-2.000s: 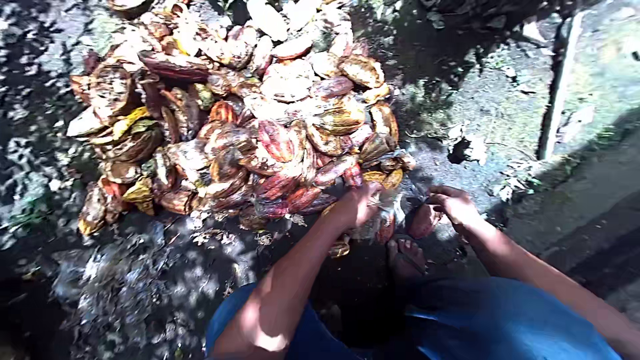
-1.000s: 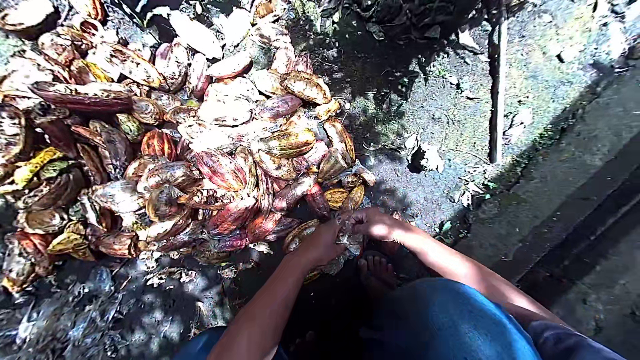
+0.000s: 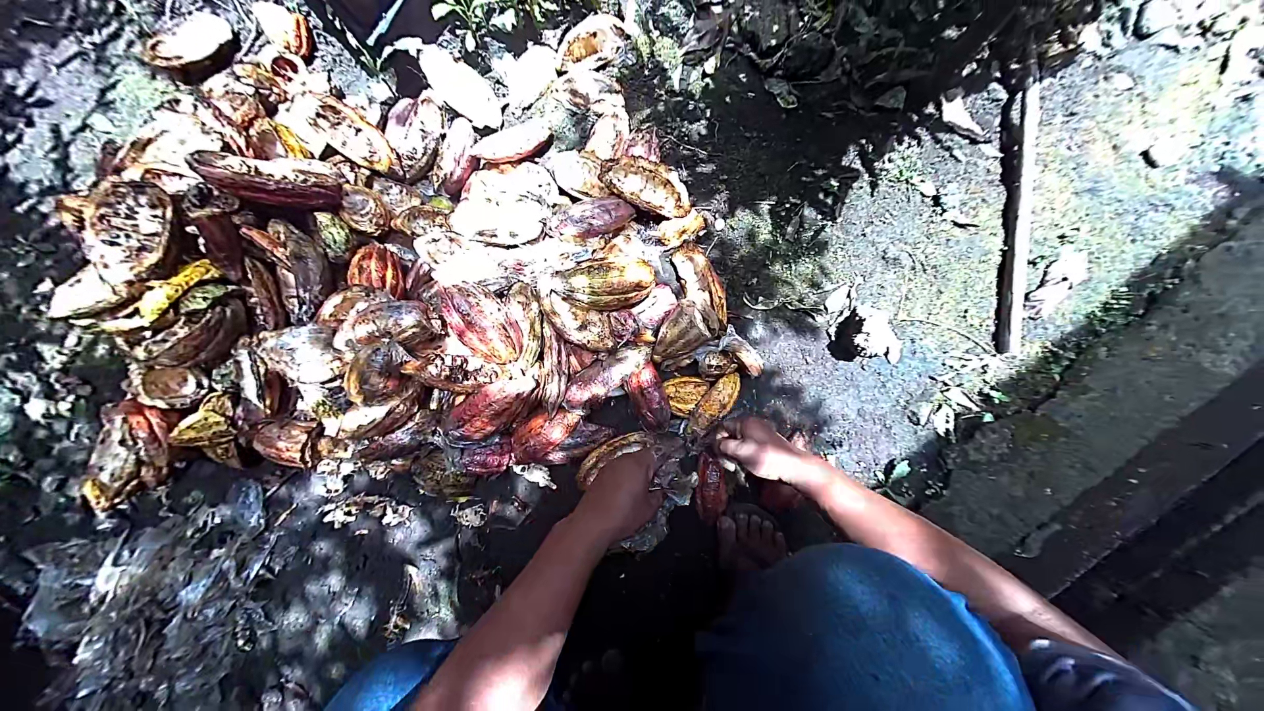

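Observation:
My left hand [image 3: 624, 492] is closed on crumpled clear plastic [image 3: 671, 482] at the lower right edge of a heap of cacao pods and husks. A yellow-brown cacao husk [image 3: 610, 452] lies right at its fingers. My right hand [image 3: 758, 450] is a little to the right, its fingers curled near the plastic; whether it grips anything cannot be made out. Below and between the hands sits a red cacao pod [image 3: 710, 488]. Another dark red pod [image 3: 780, 494] lies under my right wrist. Yellow pods [image 3: 715, 401] lie just above the hands.
The heap, with a dark red pod [image 3: 265, 180] on it, spreads to the upper left. Shredded plastic [image 3: 148, 602] lies at the lower left. A wooden stick [image 3: 1017, 217] lies on the ground at right, before a concrete ledge [image 3: 1106, 425]. My bare foot [image 3: 752, 538] is below the hands.
My hands were together one second ago and are now apart, the right one to the right of the left. The view has shifted back and forth sideways.

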